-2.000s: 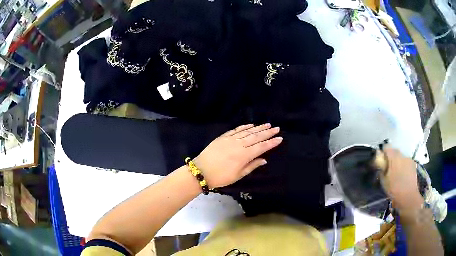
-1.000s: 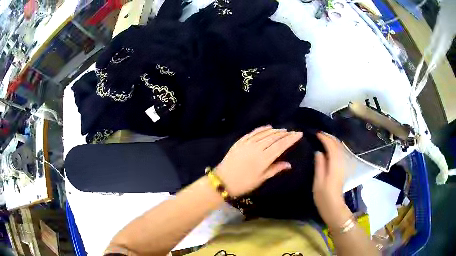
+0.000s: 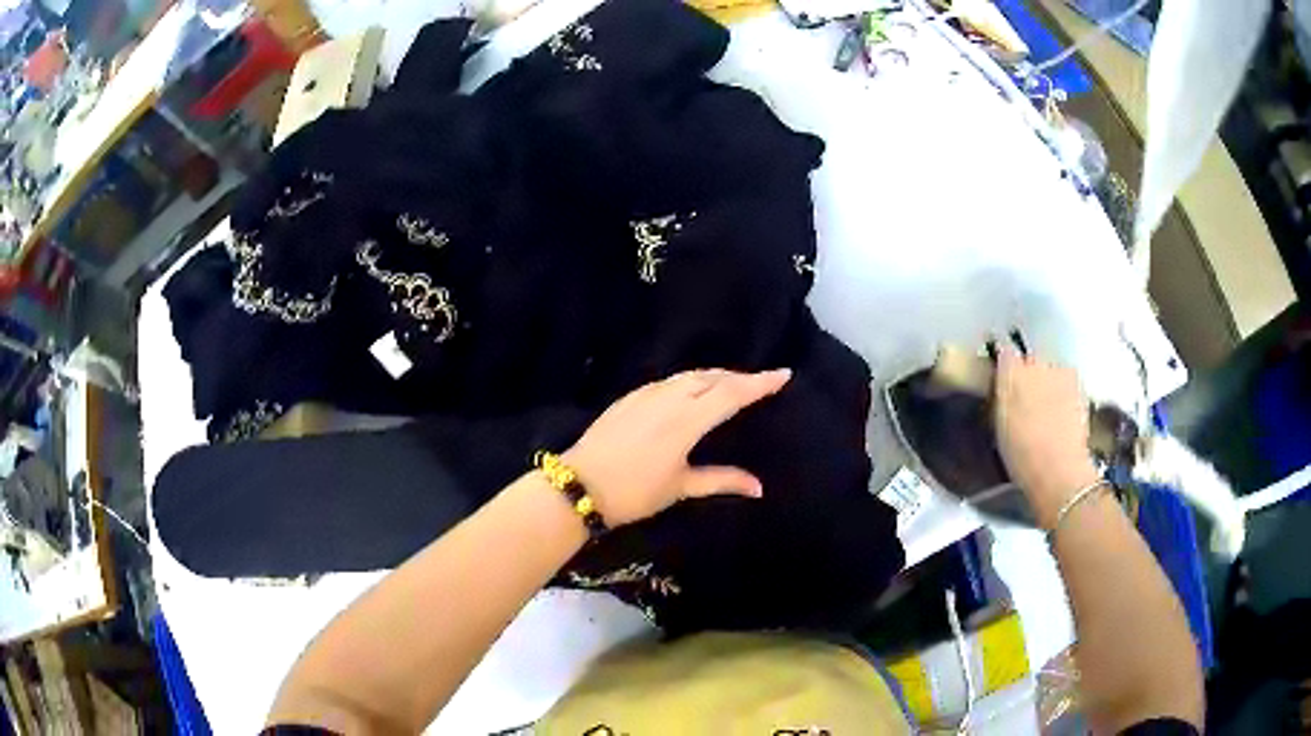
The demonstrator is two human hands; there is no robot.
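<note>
A black garment [image 3: 546,245] with pale gold embroidery lies heaped on the white table. A small white label [image 3: 390,357] shows on it. Part of the garment lies over the black sleeve board [image 3: 288,496], whose rounded left end is bare. My left hand [image 3: 669,439] rests on the black cloth, fingers pointing right, thumb apart, gripping nothing. My right hand [image 3: 1042,429] is closed around the pale handle of the steam iron [image 3: 952,424], to the right of the garment. The iron is a little blurred; I cannot tell if it touches the table.
Scissors or snips [image 3: 858,40] lie at the far table edge. A pale wooden beam [image 3: 328,84] is behind the garment. A white hose [image 3: 1186,489] runs right from the iron. Yellow pieces [image 3: 1004,650] and a blue basket [image 3: 1186,554] are below the table's right edge.
My right hand has left the cloth and taken hold of the iron. My left hand stays on the cloth, its thumb now farther from the fingers. The view has shifted, moving the garment left.
</note>
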